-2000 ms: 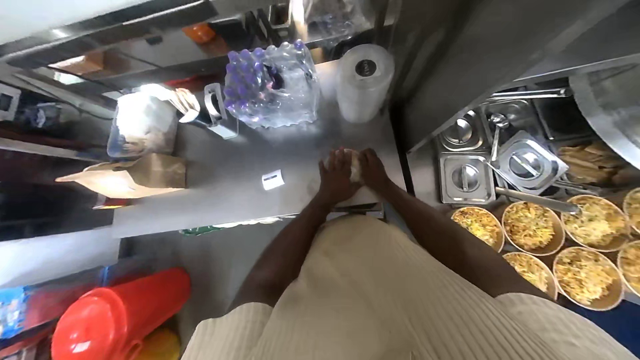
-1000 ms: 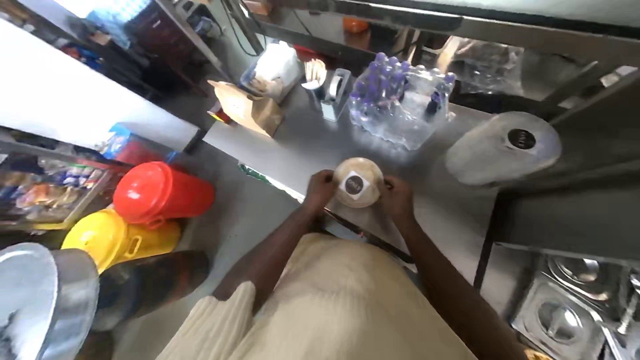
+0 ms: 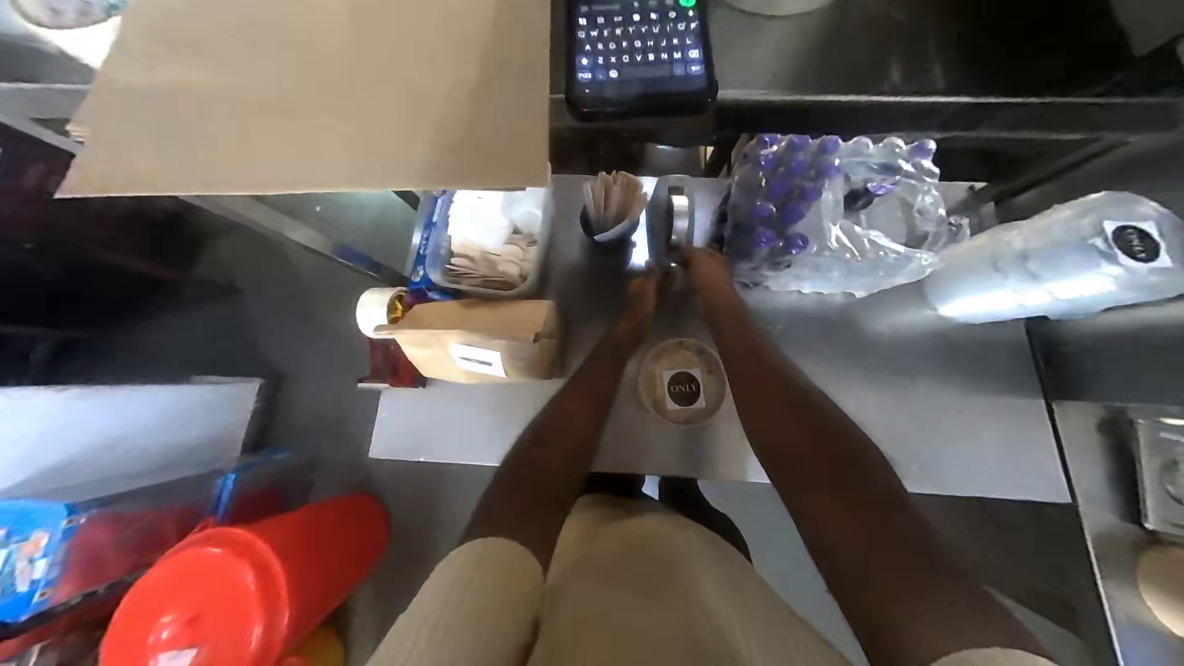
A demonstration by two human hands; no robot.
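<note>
Both my hands reach to the near end of a tape dispenser (image 3: 680,217) on the steel counter. My left hand (image 3: 643,294) is at its front left, my right hand (image 3: 707,268) at its front right; the fingertips are blurred and I cannot tell what they grip. Between my forearms a round lidded tub (image 3: 683,381) with a round dark label stands near the counter's front edge. Left of the dispenser is a cup of wooden cutlery (image 3: 612,205). To the right lies a shrink-wrapped pack of clear bottles with purple caps (image 3: 805,217).
A brown paper bag (image 3: 481,342) and a plastic container of wooden pieces (image 3: 495,254) stand at the left. Cardboard (image 3: 333,102) and a phone (image 3: 640,51) overhang the counter from the shelf. A plastic-wrapped stack (image 3: 1064,259) lies right. A red lidded bin (image 3: 250,583) stands lower left.
Both hands have let go of the round tub, which they held a second ago, and moved forward to the tape dispenser. The view has shifted strongly.
</note>
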